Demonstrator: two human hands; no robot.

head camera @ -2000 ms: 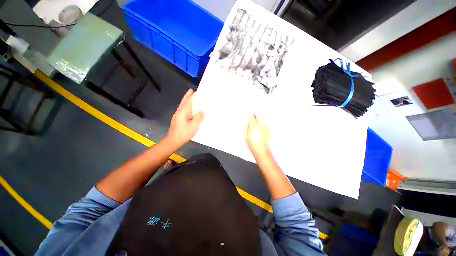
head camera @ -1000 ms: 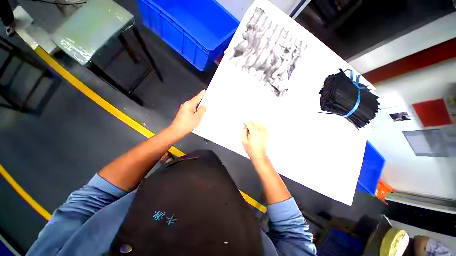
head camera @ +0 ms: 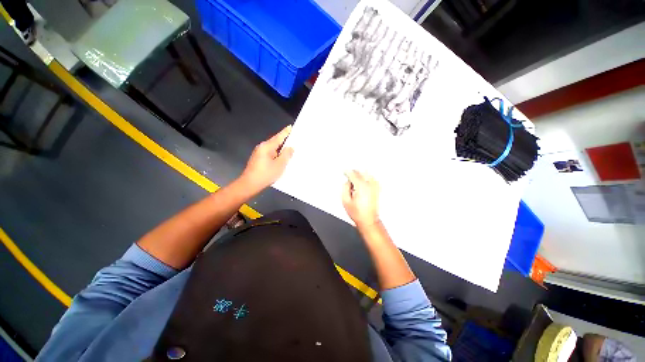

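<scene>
The white work board [head camera: 438, 205] lies in front of me. My left hand [head camera: 269, 161] is closed around its left edge near the near corner, with a thin dark line between the fingers. My right hand [head camera: 362, 198] is over the near part of the board, fingers curled; whether it holds something small or touches the board is unclear. A bundle of black strips [head camera: 482, 136] lies on the far right of the board, bound with a blue tie [head camera: 508, 140]. A smudged grey-black patch [head camera: 385, 74] covers the far left of the board.
A blue plastic bin [head camera: 262, 42] stands beyond the board's left edge; another blue bin [head camera: 525, 237] shows at its right. A pale green stool [head camera: 134, 39] is at upper left. A yellow roll [head camera: 556, 345] is at lower right. Yellow lines [head camera: 134, 138] cross the grey floor.
The view has shifted slightly since two seconds ago. My right hand's fingers look more curled toward the left. My left hand stays at the board's edge, and the bundle stays in place on the board.
</scene>
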